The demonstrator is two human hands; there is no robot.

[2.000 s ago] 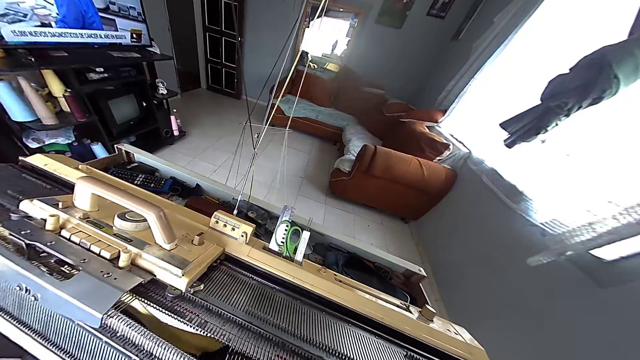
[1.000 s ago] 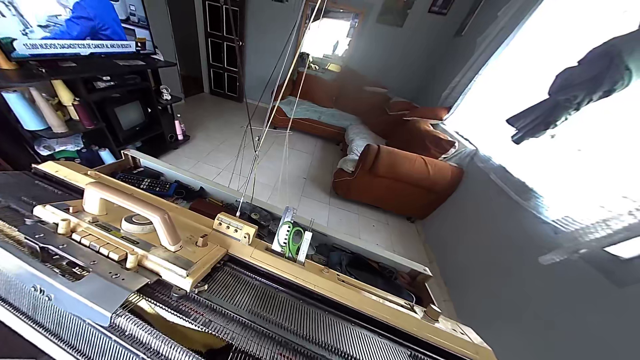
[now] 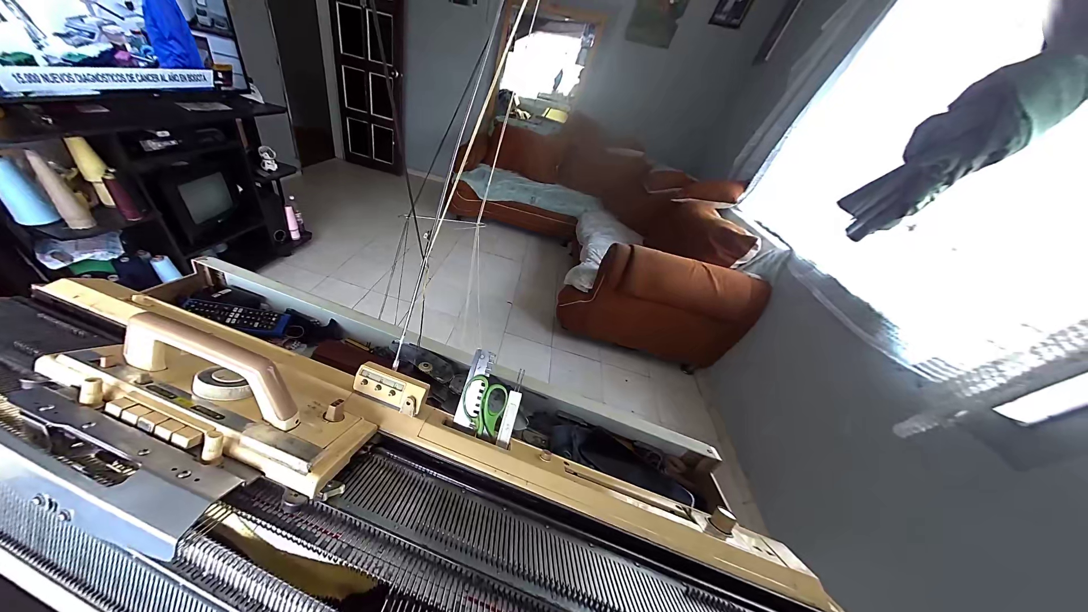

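Observation:
Neither my left hand nor my right hand shows in the head view. A flatbed knitting machine (image 3: 501, 459) fills the lower part of the view. Its cream carriage (image 3: 280, 438) with a curved handle (image 3: 212, 353) sits at the left over the needle bed (image 3: 510, 527). A row of cream buttons (image 3: 153, 421) lines the carriage front. Green-handled scissors (image 3: 486, 408) stand upright in the machine's rear, beside a small cream counter (image 3: 391, 387). Several yarn strands (image 3: 438, 217) run up from behind the counter. Something yellowish (image 3: 289, 561) lies between the beds below the carriage.
A long open tray (image 3: 544, 395) behind the machine holds a remote control (image 3: 238, 314) and dark items. Yarn cones (image 3: 59, 187) stand on a black shelf unit (image 3: 144, 127) at the left, under a television (image 3: 119, 51). An orange sofa (image 3: 663, 297) stands beyond, near a bright window (image 3: 960, 170).

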